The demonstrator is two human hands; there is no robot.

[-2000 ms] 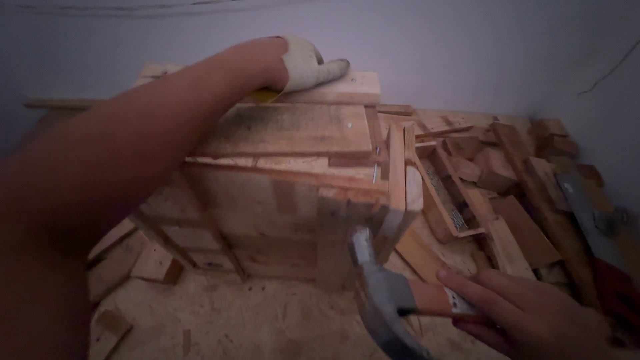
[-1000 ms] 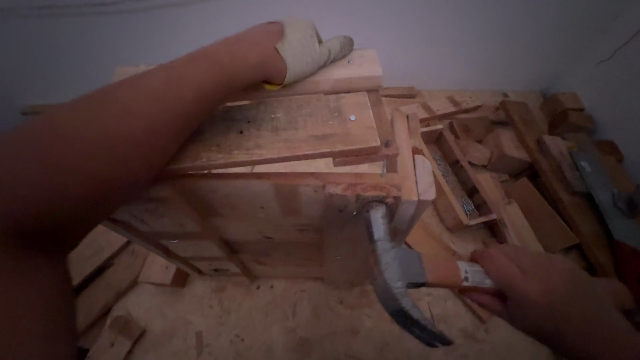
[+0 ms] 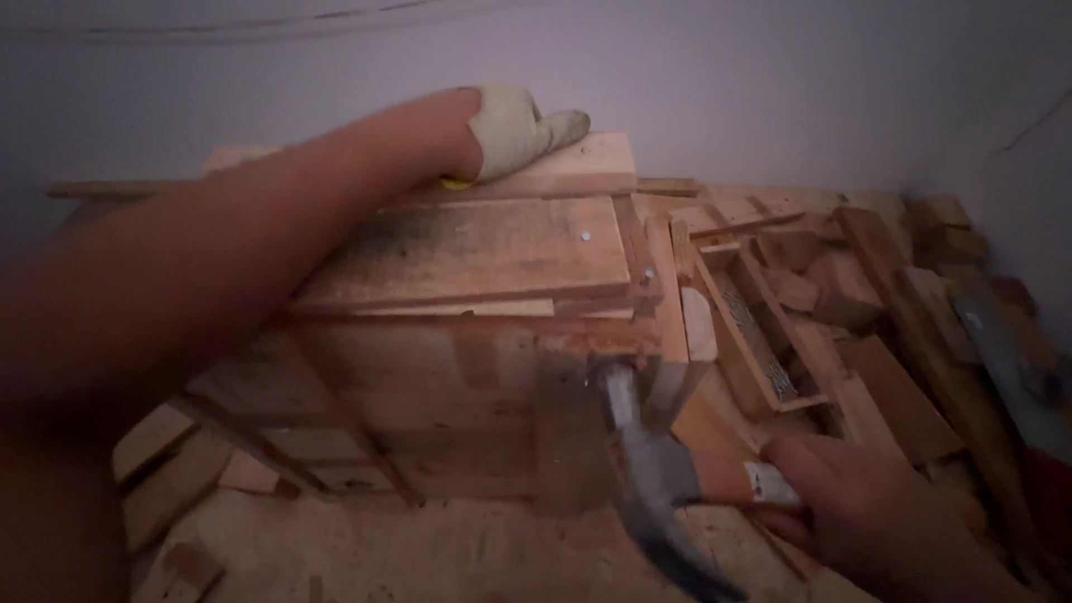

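Note:
My right hand (image 3: 846,502) grips the handle of a claw hammer (image 3: 653,469), its head against or just in front of the upper right part of a wooden box-like frame (image 3: 469,402). Across the far top of the frame lies a pale board (image 3: 607,163), on which my gloved left hand (image 3: 523,134) rests; its fingertips show, but whether it clasps the board is unclear. A darker board (image 3: 502,247) lies nearer, with a nail head (image 3: 585,236) at its right end. Another nail (image 3: 648,275) stands just beyond that end.
Right of the frame, a narrow wooden tray (image 3: 758,335) holds many nails. Wood offcuts (image 3: 904,394) are heaped around it, and a handsaw-like metal blade (image 3: 997,360) lies at the far right. More offcuts (image 3: 176,469) lie at the lower left. A wall stands behind.
Since two seconds ago, the hammer head has moved from below the frame's right end up to its face. My left hand has stayed on the far board.

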